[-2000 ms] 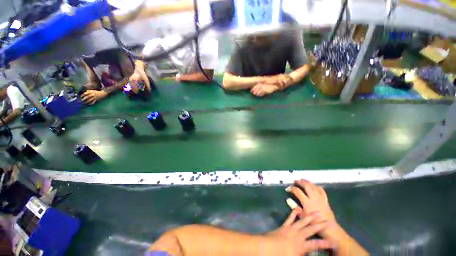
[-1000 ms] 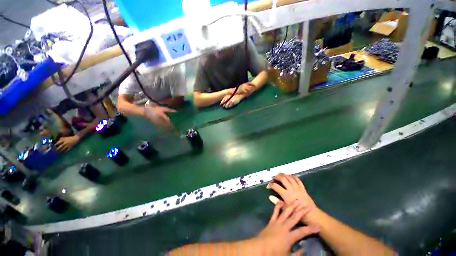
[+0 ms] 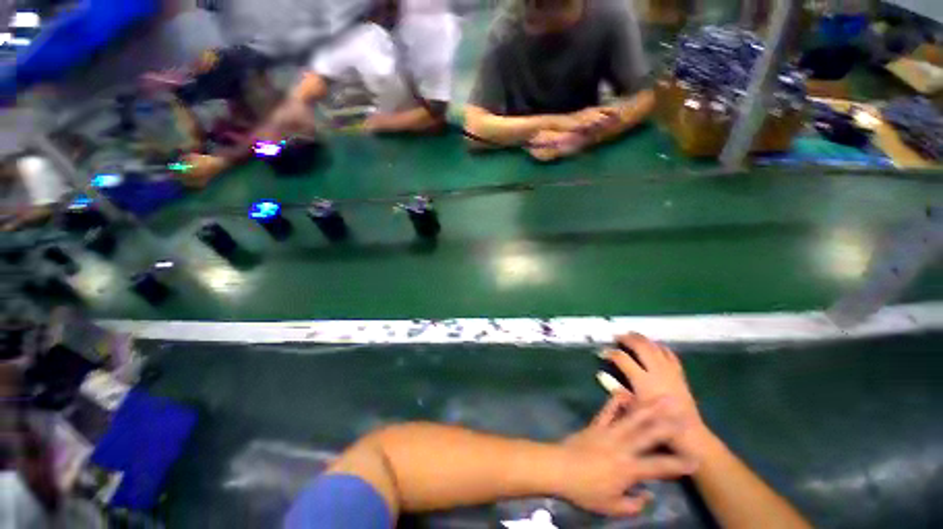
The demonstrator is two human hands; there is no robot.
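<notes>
My left hand point(image 3: 620, 455) comes in from the left, lies over my right wrist and holds no object that I can see. My right hand point(image 3: 657, 377) rests palm down at the near edge of the white rail point(image 3: 465, 331), fingers slightly apart. A pale cover point(image 3: 610, 381) sits on one of its digits. Beyond the rail, several small black units stand on the green belt point(image 3: 620, 279). One is at the right end of the row point(image 3: 422, 219), another is dark point(image 3: 329, 220), and one glows blue on top point(image 3: 266, 215). The picture is blurred.
A person in a dark shirt point(image 3: 564, 62) sits opposite with forearms on the far edge. Other workers sit at the left. A carton of wire parts point(image 3: 724, 93) is at the far right. A blue tray point(image 3: 145, 444) is at left, a white scrap point(image 3: 533, 519) at the bottom.
The view has tilted and shifted. Compared with the oldest frame, one more dark unit stands in the belt row. A worker's hand reaching over the belt has withdrawn. My hands remain crossed.
</notes>
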